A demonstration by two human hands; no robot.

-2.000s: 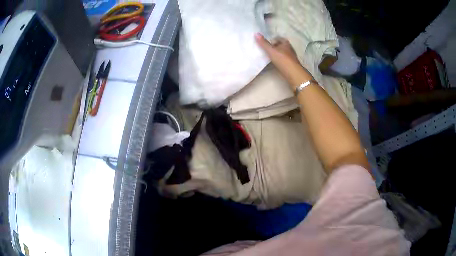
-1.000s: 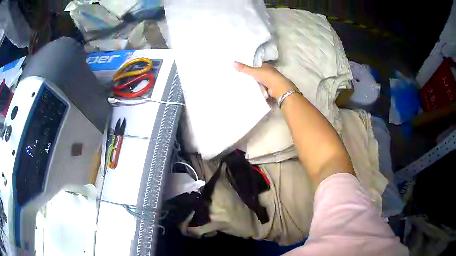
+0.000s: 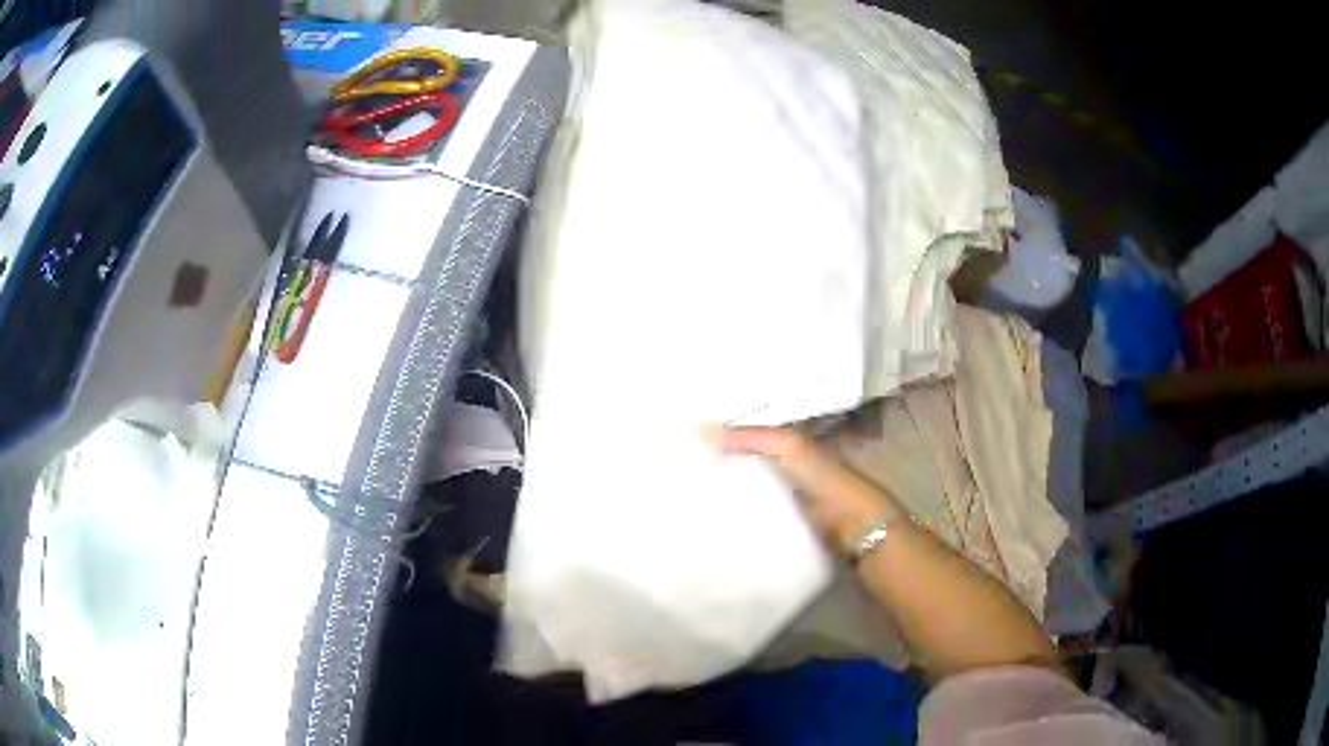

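My right hand (image 3: pixel 794 466) grips a smooth white fabric piece (image 3: pixel 700 277), thumb on top, fingers hidden beneath the cloth. The piece hangs beside the table, over the stacked cut pieces, and its lower end reaches toward my lap. The stack of quilted cream pieces (image 3: pixel 940 175) shows to the right of it. Beige cloth (image 3: pixel 1006 452) lies below the stack. My left hand is not in view.
The white sewing machine head (image 3: pixel 175 277) stands at the left. Thread snips (image 3: pixel 303 299) and red and yellow looped scissors (image 3: pixel 391 124) lie on the table (image 3: pixel 328 394). A ruler strip runs along its edge. A perforated metal rail (image 3: pixel 1224 466) is at the right.
My right hand has moved down and nearer to me, drawing the white piece over the beige cloth and the dark straps. The camera view has also shifted.
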